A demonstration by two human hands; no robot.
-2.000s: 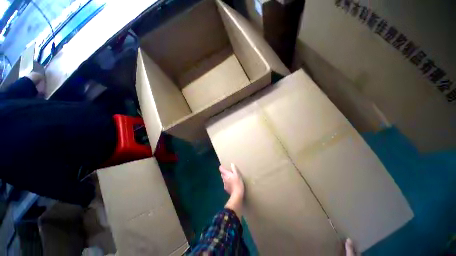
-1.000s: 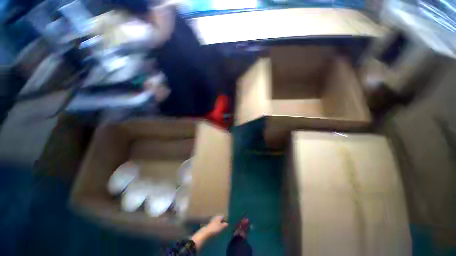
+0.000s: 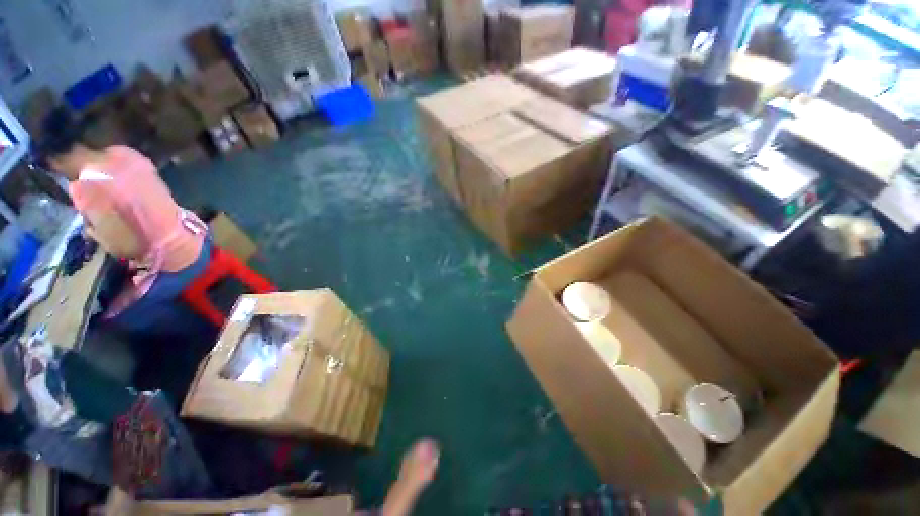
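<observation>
An open brown carton (image 3: 565, 388) stands on the floor at the right, its flap edges up. Several round pale parts (image 3: 713, 412) lie in it, most in a row along its left wall. My left hand (image 3: 416, 472) is at the bottom centre, over the green floor, left of the carton and not touching it; it is blurred, nothing shows in it, and its fingers cannot be told apart. A plaid sleeve shows along the bottom edge. A skin-coloured blur at the carton's lower corner may be my right hand, almost wholly cut off.
A smaller carton (image 3: 353, 368) with an opening showing white wrap stands left. A seated person in pink (image 3: 141, 207) is on a red stool (image 3: 224, 282). Large closed cartons (image 3: 509, 151) stand ahead, beside a machine bench (image 3: 706, 197). A blue bin (image 3: 345, 104) is at the back.
The view has swung left, away from the large closed carton, which my hands touched two seconds ago. The carton of pale parts has shifted to the right of the view. My left hand is off its flap.
</observation>
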